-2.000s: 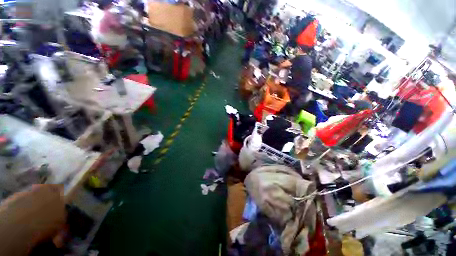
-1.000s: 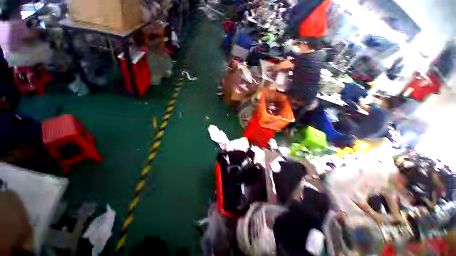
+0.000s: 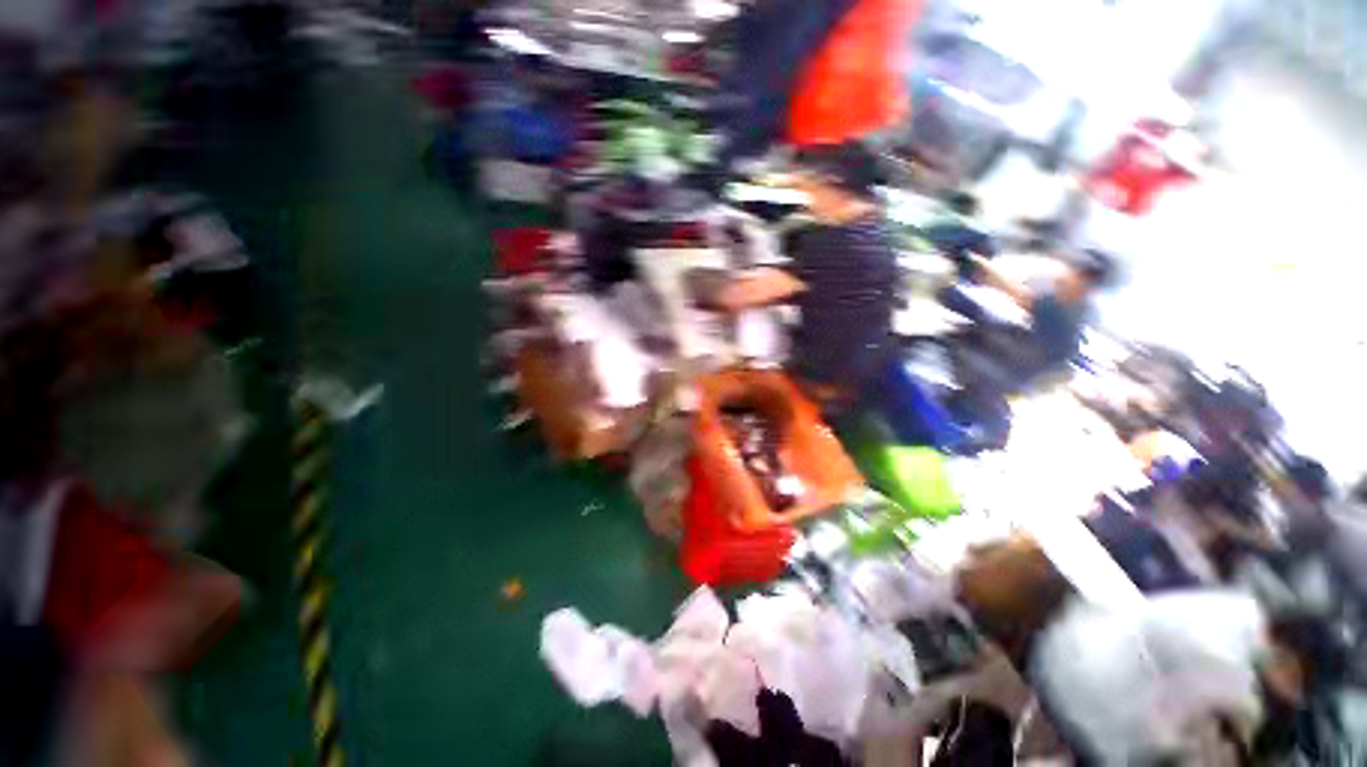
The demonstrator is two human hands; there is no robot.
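Neither of my hands can be made out. A blurred skin-toned shape [image 3: 128,727] at the lower left edge is too unclear to name. Nearest in front lies a heap of white cloth pieces [image 3: 780,659], with black cloth [image 3: 772,734] at the bottom edge. Beyond it an orange crate [image 3: 817,472] holds small dark and pale pieces. A red container [image 3: 727,532] is just below and beside the crate. The picture is smeared by motion.
A green floor aisle [image 3: 435,525] runs ahead, with yellow-black tape [image 3: 312,599] on its left. A person in dark clothes [image 3: 847,300] is behind the orange crate. A bright green object [image 3: 915,480] is right of the crate. Blurred red things [image 3: 113,577] stand at left.
The view has moved forward along the aisle. The orange crate and white cloth look closer, and the tape has shifted left. The near left table and red stool have left the view.
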